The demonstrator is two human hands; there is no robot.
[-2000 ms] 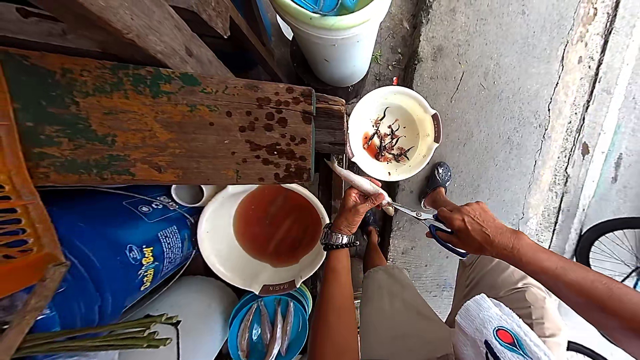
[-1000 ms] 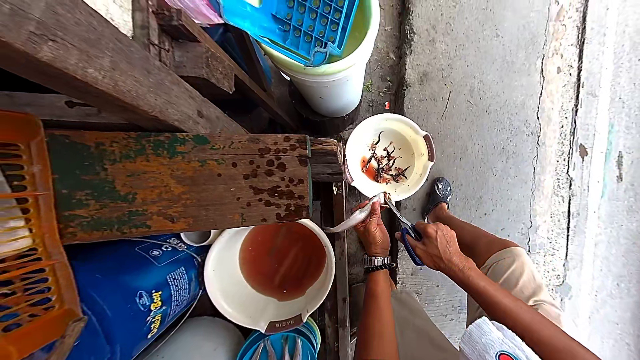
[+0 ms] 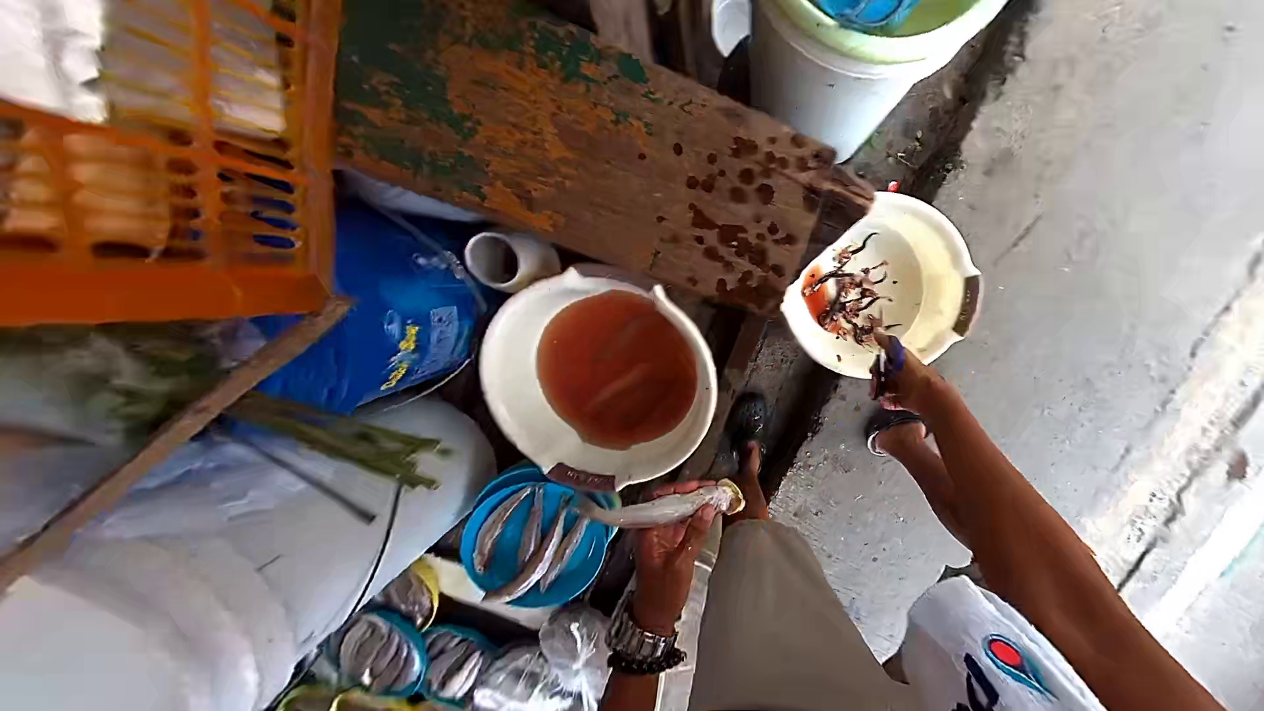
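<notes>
My left hand (image 3: 675, 543) holds a slender silvery fish (image 3: 657, 510) below the white basin of reddish liquid (image 3: 504, 365); the fish's tail end reaches over the blue plate (image 3: 591, 583), where several similar fish lie. At the right, my right hand (image 3: 913, 383) grips blue-handled scissors (image 3: 888, 363) at the lower rim of a white bowl (image 3: 943, 237). Their blades point into the bowl and are hard to make out. Dark, stringy fish innards (image 3: 854, 296) and some red liquid lie in that bowl.
A worn wooden plank (image 3: 592, 148) spans the top, with an orange plastic crate (image 3: 168, 286) at left. A white bucket (image 3: 829, 89) stands at the top. Blue bowls of fish (image 3: 420, 647) and clear plastic bags (image 3: 523, 681) sit at the bottom; concrete pavement (image 3: 1086, 296) lies right.
My hands have moved apart: the left has carried the fish away from the bowl of innards towards the blue plate, while the scissors are now at that bowl's rim. The view has turned and shifted.
</notes>
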